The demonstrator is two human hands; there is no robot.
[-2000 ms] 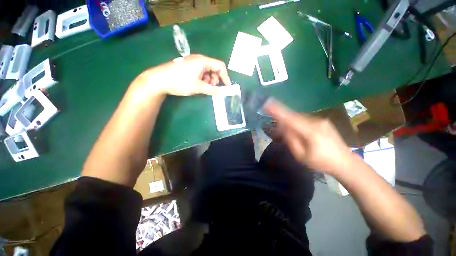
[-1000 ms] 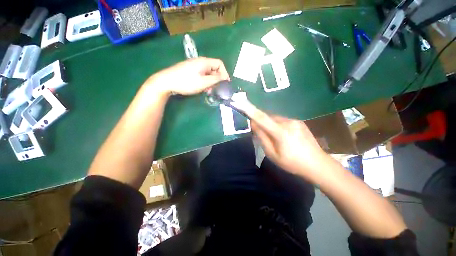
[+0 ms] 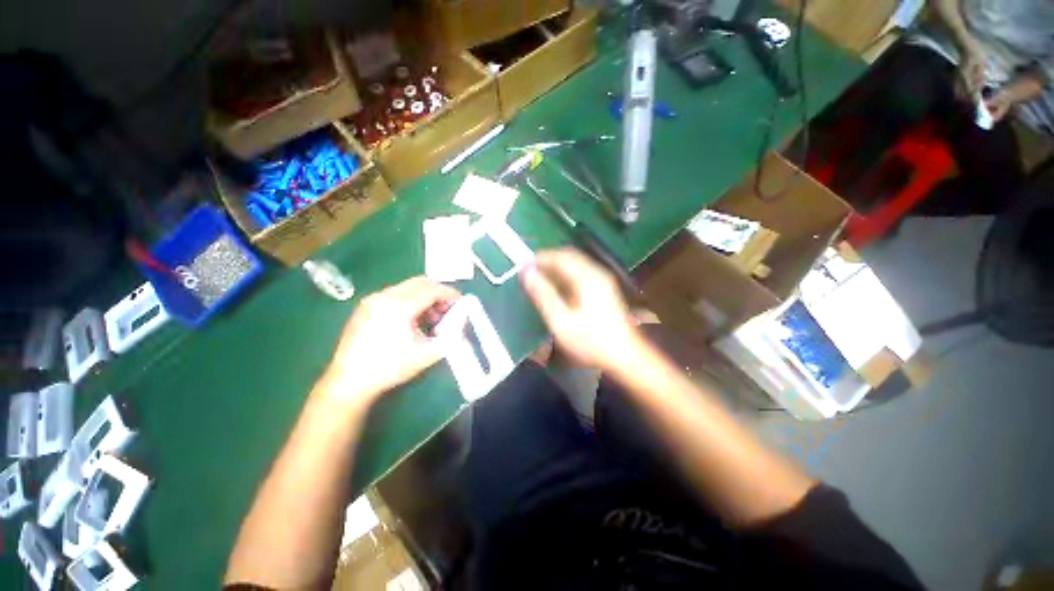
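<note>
My left hand (image 3: pixel 393 329) grips the upper left end of a white windowed housing part (image 3: pixel 487 349) at the bench's front edge. My right hand (image 3: pixel 581 303) is slightly blurred, its fingertips at the lower right corner of a flat white front frame (image 3: pixel 510 272). Whether they grip it or only touch it, I cannot tell. Two solid white plates (image 3: pixel 447 248) lie beside the frame, one behind it. A dark stick, perhaps a mallet handle (image 3: pixel 605 254), lies just behind my right hand.
White housing shells (image 3: pixel 56 418) are piled at left, near a blue screw bin (image 3: pixel 168 260). Cartons (image 3: pixel 445 133) hold blue and red parts. A grey electric screwdriver (image 3: pixel 637 127), tweezers and a clear oval item (image 3: pixel 328 279) lie on the mat. Another person's hands show top right.
The view has turned, bringing in more cartons. My right hand has moved from the dark tool head at the housing to the flat frame. My left hand still holds a housing part.
</note>
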